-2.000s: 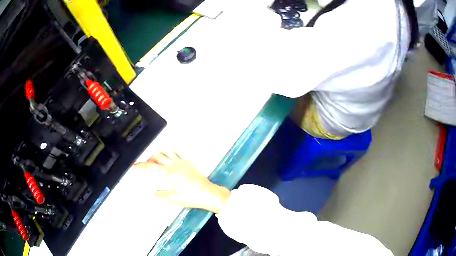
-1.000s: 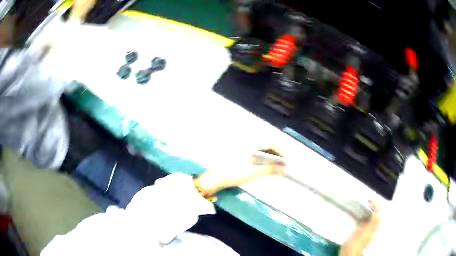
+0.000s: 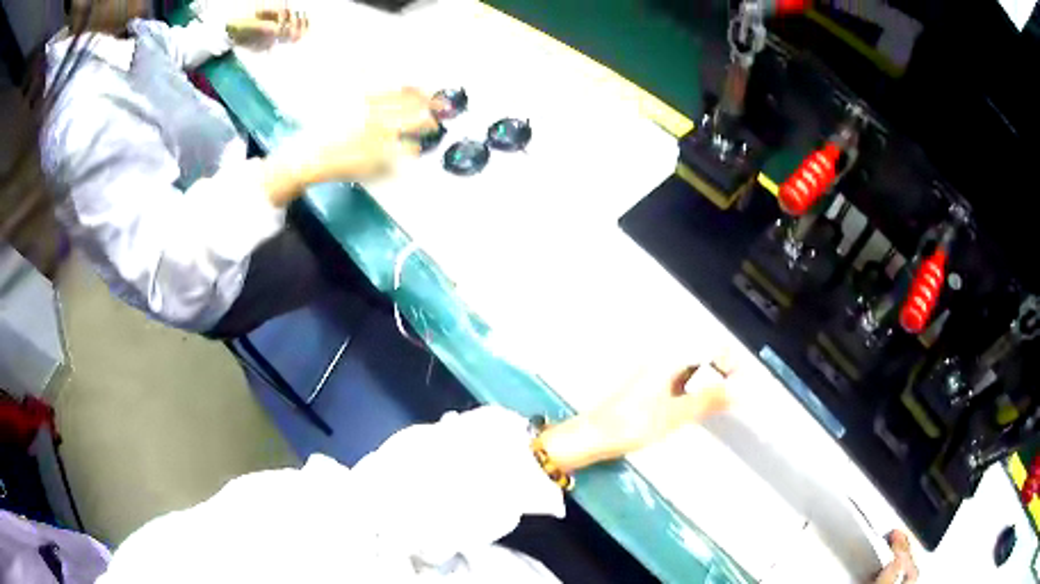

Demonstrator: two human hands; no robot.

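Observation:
My left hand [image 3: 644, 416], with a beaded bracelet on its wrist, is over the bench's near side, fingers curled on one end of a pale, long flat piece [image 3: 787, 485] that looks like a sheet or strip. My right hand [image 3: 899, 561] shows only in part at the lower right, fingers at the other end of the piece. The piece slants between both hands along the front of the black fixture base plate [image 3: 884, 456]. What it is exactly cannot be told against the bright bench.
Clamps with red handles [image 3: 811, 177] stand on the base plate. Round black units [image 3: 510, 134] lie upper left, where a neighbouring person's hand [image 3: 393, 131] reaches among them. Another black unit [image 3: 1004, 545] lies far right. The green bench edge [image 3: 456, 342] runs diagonally.
The view has swung from the right side of the bench to the left. Both hands now hold the pale piece, seen blurred one second ago. The neighbour's hand has come to the units.

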